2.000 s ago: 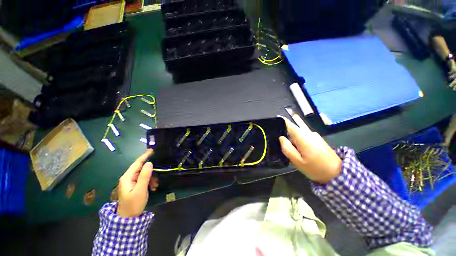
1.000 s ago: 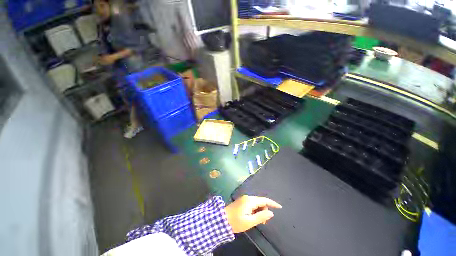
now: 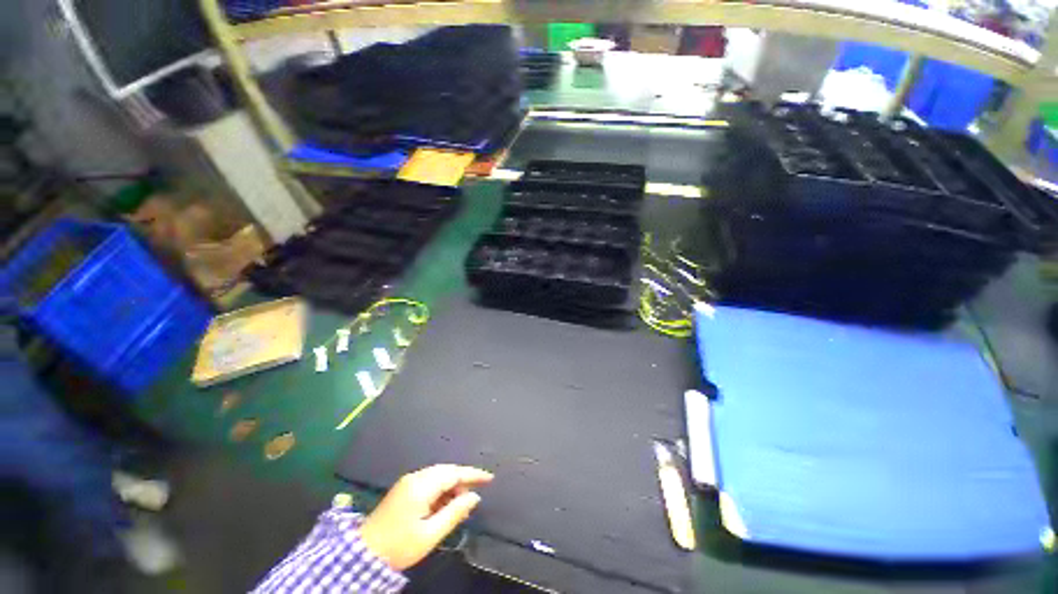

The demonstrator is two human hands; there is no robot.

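The black work mat (image 3: 522, 406) lies flat in front of me. My left hand (image 3: 424, 516) is over its near left edge, thumb and forefinger apart, holding nothing that I can see. My right hand is not in view. A yellow wire harness (image 3: 401, 306) with several white sleeved pieces lies left of the mat, one end by its edge. A slim cream-handled tool (image 3: 674, 502) lies on the mat's right part.
A tan parts tray (image 3: 249, 339) is at left, before a blue crate (image 3: 122, 304). Black housings (image 3: 557, 258) stand behind the mat, with yellow wires (image 3: 665, 313) beside them. A blue sheet (image 3: 870, 435) and white roll (image 3: 700, 439) lie at right, with stacked housings (image 3: 847, 244) behind.
Two seconds ago both hands held a black housing with yellow wire; it and my right hand are now out of view. The view swung left, then back right. My left hand remains empty.
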